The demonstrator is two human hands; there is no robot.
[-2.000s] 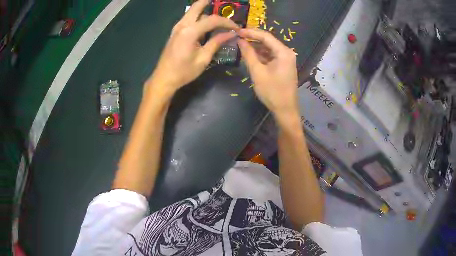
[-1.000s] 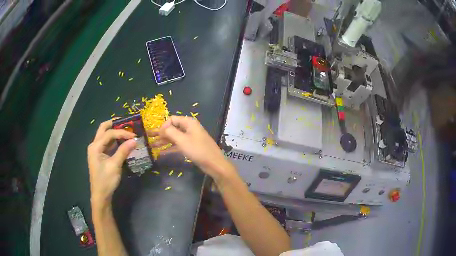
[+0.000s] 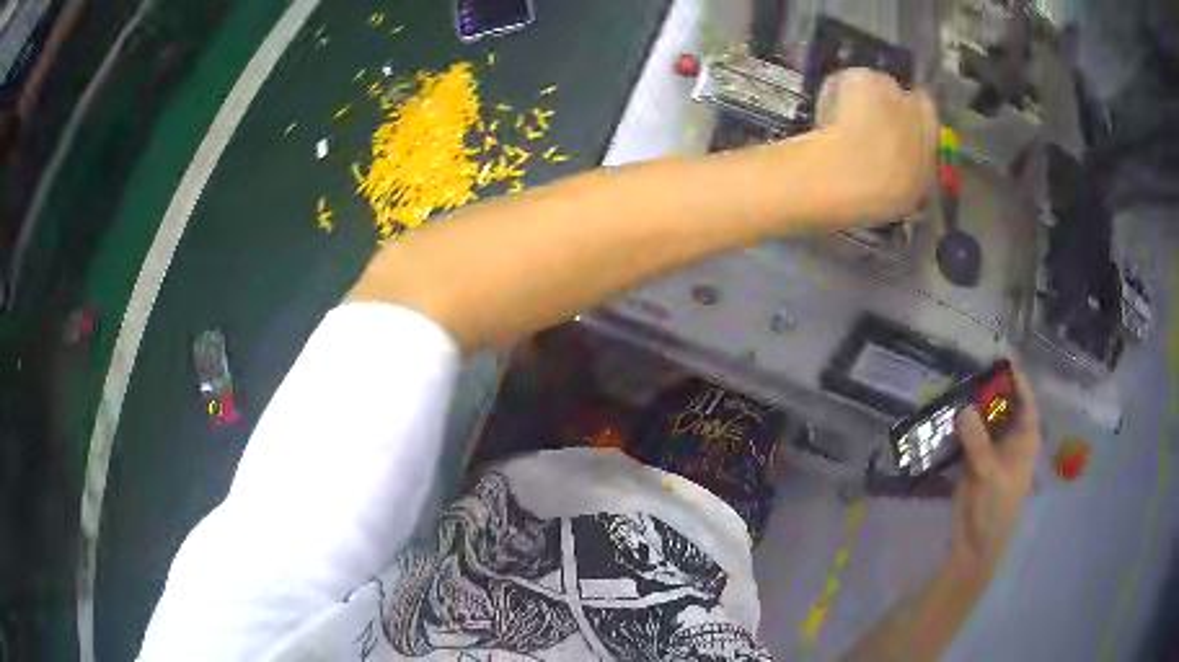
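Note:
My left arm reaches across to the machine. My left hand (image 3: 882, 145) is curled over the dark fixture (image 3: 856, 58) on the machine top; its fingers and anything in them are hidden. My right hand (image 3: 1002, 472) holds a dark device unit (image 3: 934, 437) tilted in front of the machine, with its silver-and-green board showing and its red end with a gold disc at the upper right. Another unit (image 3: 215, 378) lies on the green belt at left, red end toward me.
A pile of small yellow pieces (image 3: 424, 149) lies on the belt, with a small white piece (image 3: 322, 149) beside it. A phone (image 3: 494, 13) is cut off at the top. The pale machine has a screen (image 3: 892, 369), a black disc (image 3: 958, 257) and a red button (image 3: 687, 64).
The view has shifted right. My left hand has moved from the unit above the belt to the machine's fixture. My right hand has moved from the yellow pile to the machine's front and now holds a unit.

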